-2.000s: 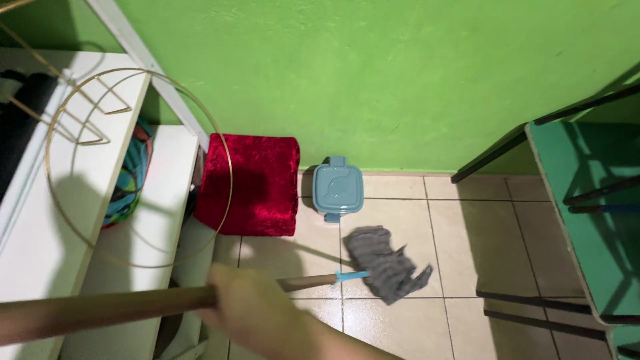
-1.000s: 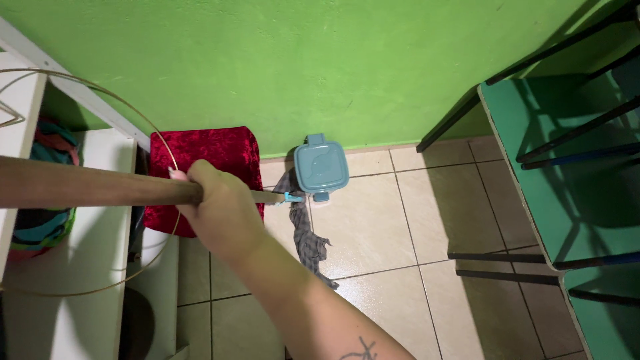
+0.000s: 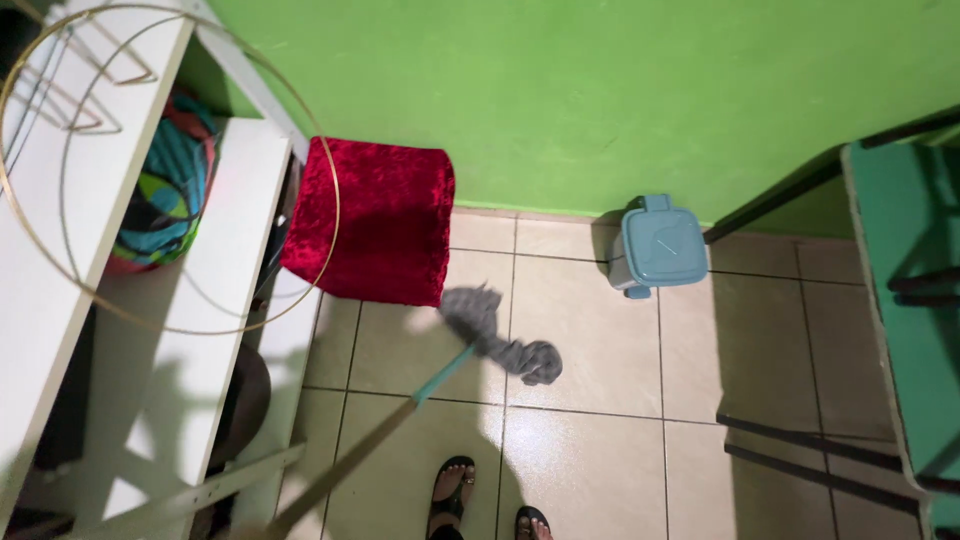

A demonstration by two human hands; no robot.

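A mop with a wooden handle (image 3: 341,469) and a light blue-green socket (image 3: 444,373) slants up from the bottom left. Its grey cloth head (image 3: 480,322) lies on the floor tiles, close to the front corner of a red velvet-covered item (image 3: 375,221). Against the green wall stands a bin with a blue lid (image 3: 666,246), apart from the mop. Neither of my hands can be clearly made out; the handle's lower end blurs at the bottom edge.
White shelves (image 3: 232,172) with a colourful bag (image 3: 169,187) fill the left. A gold wire hoop (image 3: 335,187) overlaps them. At right is a green table (image 3: 915,315) with dark metal legs (image 3: 810,442). My sandalled feet (image 3: 450,491) are at the bottom.
The mop head has moved from beside the bin to near the red item. The bin now stands farther right, away from the red item. The hand seen on the handle has left the view.
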